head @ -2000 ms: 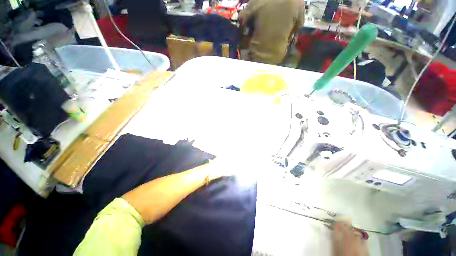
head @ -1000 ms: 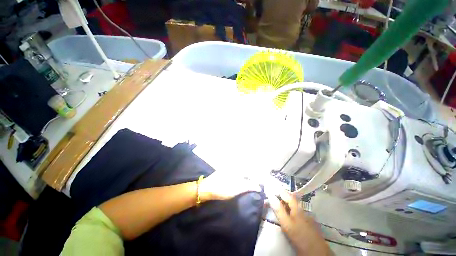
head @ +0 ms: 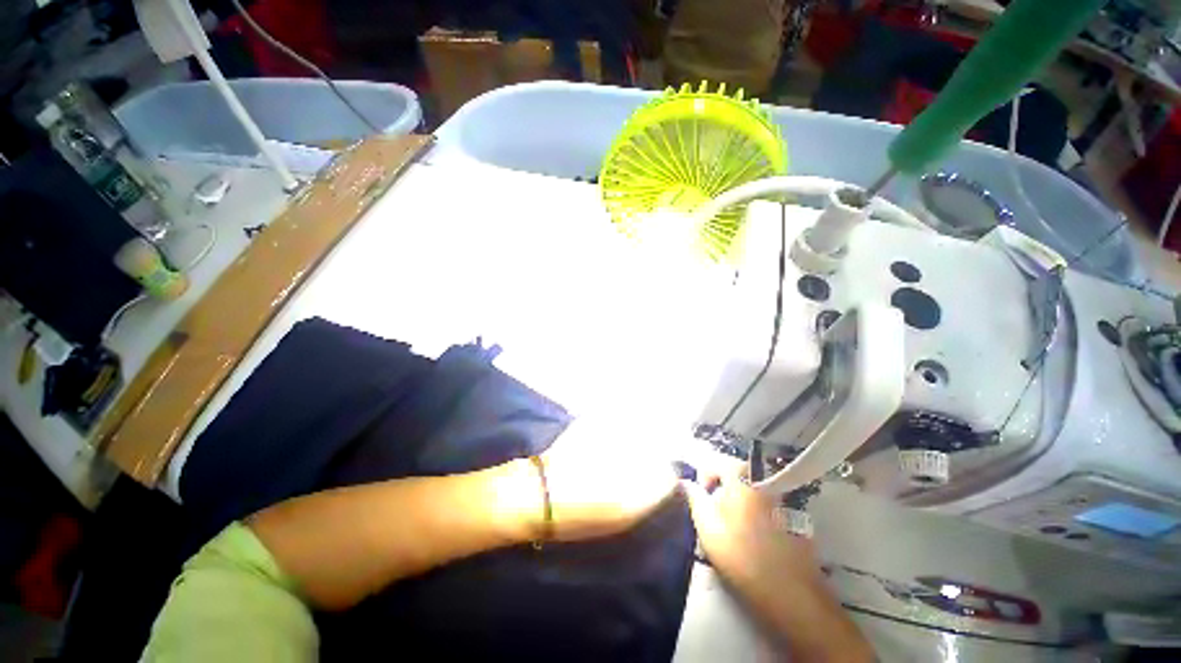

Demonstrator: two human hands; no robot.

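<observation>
A dark garment piece [head: 389, 415] lies over the table's front left part and hangs over the front edge. My left hand [head: 609, 490] is on the cloth near the needle area, its fingers washed out by lamp glare. My right hand [head: 736, 521] is at the cloth's right edge, fingertips pinching it beside the left fingertips. The white sewing machine [head: 958, 350] stands at right. Its presser foot and needle are lost in glare. Red-handled thread snips [head: 991, 604] lie right of my right hand.
A yellow-green mini fan [head: 693, 162] and a green-handled screwdriver [head: 984, 84] stand behind and on the machine head. A cardboard strip [head: 266, 304] runs along the left table edge. Pale blue tubs [head: 518, 117] are behind. A bottle [head: 104, 162] stands at far left.
My right hand has come from beside the snips to the cloth near the needle. My left hand has shifted slightly right. The view has tilted, and the fan and machine head show more clearly.
</observation>
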